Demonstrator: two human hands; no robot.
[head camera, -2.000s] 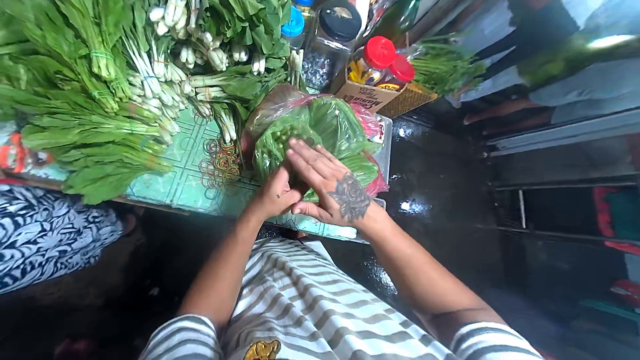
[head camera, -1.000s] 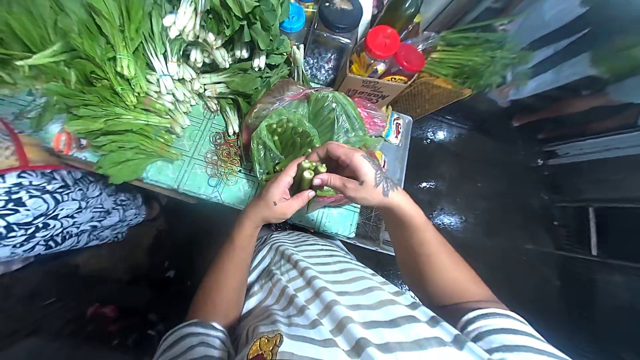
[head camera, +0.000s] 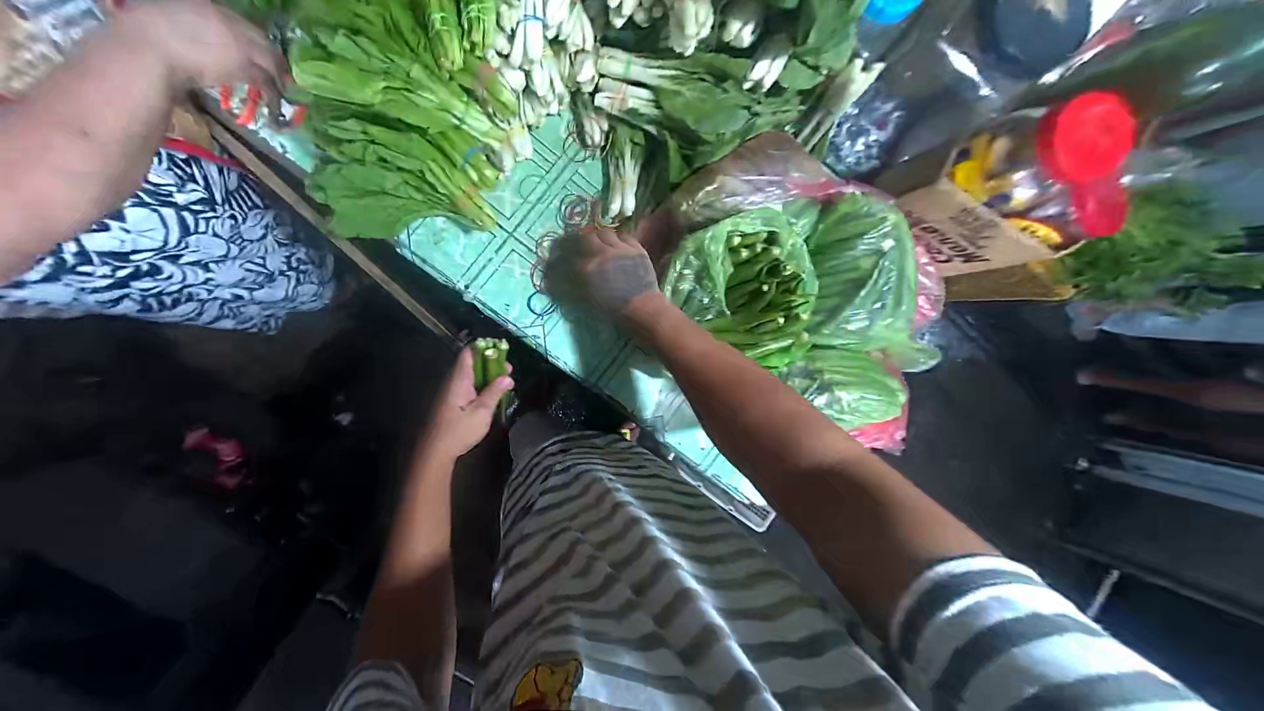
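My left hand (head camera: 472, 400) is closed around a small bundle of green vegetable stalks (head camera: 491, 361), held upright past the table's front edge. Over the green patterned table cover (head camera: 533, 197), my right hand (head camera: 610, 269) reaches down at a pile of rubber bands (head camera: 576, 211); it is blurred, and its fingertips are partly hidden. Just right of it lies an open clear plastic bag of green stalks (head camera: 765, 286), with more bagged long green vegetables (head camera: 864, 257) beside it.
Bundled leafy greens (head camera: 385, 128) and white-stemmed bunches (head camera: 543, 49) lie along the back. A cardboard box (head camera: 953, 227) holds a red-lidded jar (head camera: 1089, 136) at the right. Another person's arm (head camera: 89, 118) reaches in at upper left, above black-and-white patterned cloth (head camera: 188, 247).
My hands have separated: the left moved left with the stalk bundle, the right moved onto the rubber bands. Another person's arm has come in at upper left. The view has shifted.
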